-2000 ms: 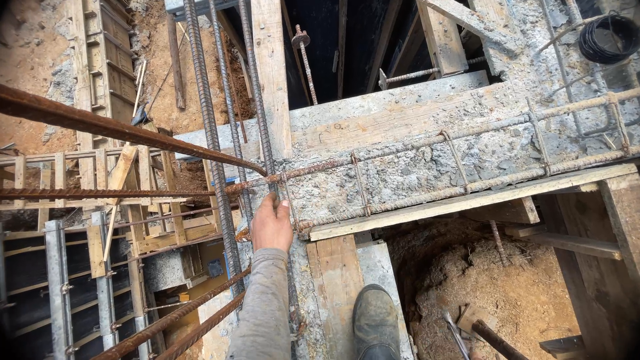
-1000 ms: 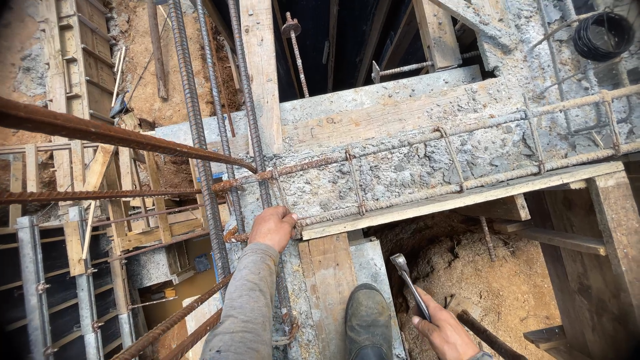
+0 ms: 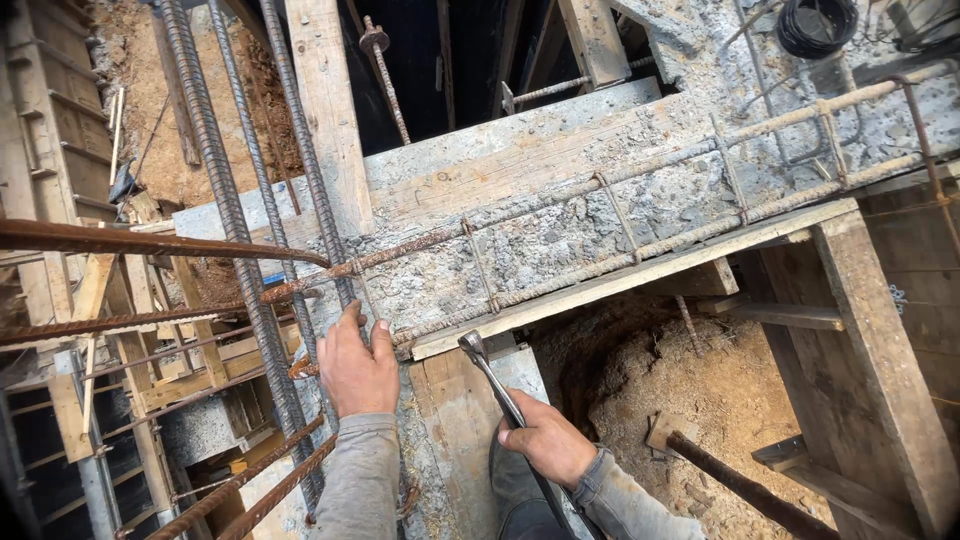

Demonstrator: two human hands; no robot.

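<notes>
My left hand [image 3: 358, 365] touches an upright ribbed rebar [image 3: 311, 142] near where it meets the rusty horizontal bars; its thumb and fingers are apart, and whether they grip the bar is hard to tell. My right hand [image 3: 547, 437] is closed around the handles of end-cutting nippers [image 3: 491, 371], whose head points up and left, just below the edge of a wooden board [image 3: 637, 281]. Beyond both hands a rebar cage [image 3: 540, 202] with thin stirrups lies along rough concrete [image 3: 540, 255]. Rusty bars [image 3: 150, 244] come in from the left.
Below the board, at right, opens a pit with soil [image 3: 690, 405], a timber post [image 3: 885, 360] and a rusty bar [image 3: 750, 487]. A dark formwork opening [image 3: 420, 75] lies ahead. Black tie wire [image 3: 816, 26] is coiled at top right. Timber formwork [image 3: 45, 112] stands left.
My right hand, not in view two seconds ago, came in from below with the nippers and is now farther left, close to my left hand. The left hand's fingers have opened somewhat.
</notes>
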